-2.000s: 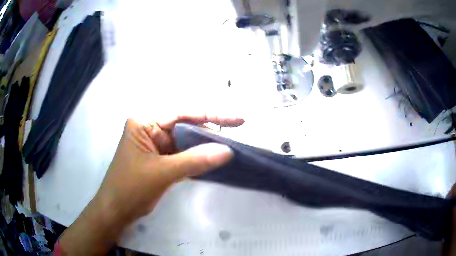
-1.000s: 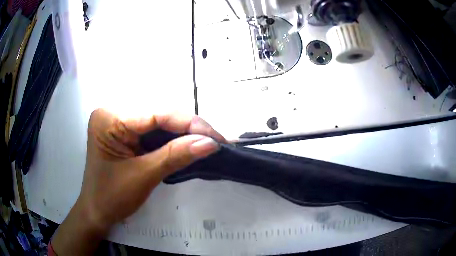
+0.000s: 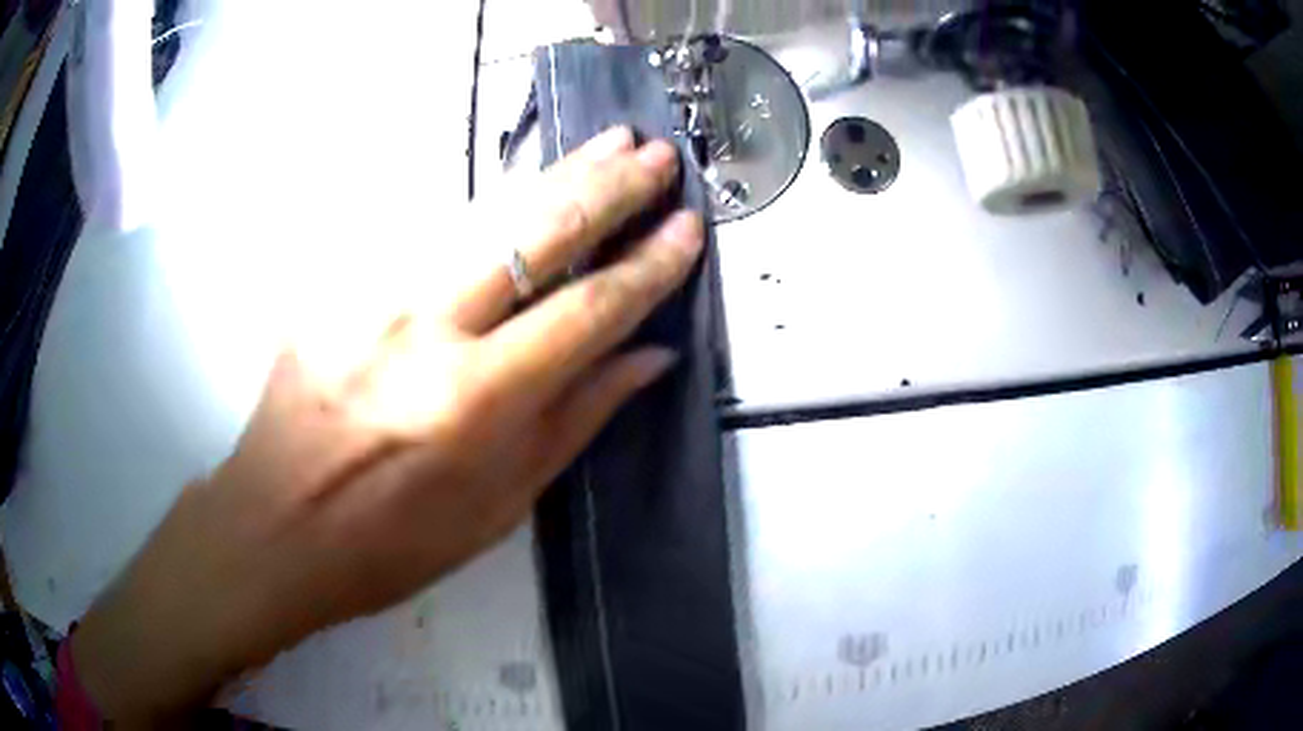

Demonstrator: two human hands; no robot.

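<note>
The dark denim strip (image 3: 650, 571) runs lengthwise from the table's near edge up to the presser foot (image 3: 696, 122). A thin pale stitch line shows along its left part. The strip's top end lies just left of the foot and the round needle plate (image 3: 772, 136). My left hand (image 3: 472, 371), with a ring on one finger, lies flat on the strip, fingertips just below the foot. The fingers are slightly apart and press on the cloth. My right hand is not in view.
A white ribbed knob (image 3: 1025, 150) hangs right of the needle, near a small perforated disc (image 3: 860, 154). Dark cut pieces (image 3: 1193, 186) lie at upper right. A yellow stick (image 3: 1285, 443) is at the right edge. Ruler marks (image 3: 972, 636) line the near edge.
The strip has turned from lying sideways to running up to the presser foot. My left hand has moved up and right, from pinching the strip's end to lying flat on it.
</note>
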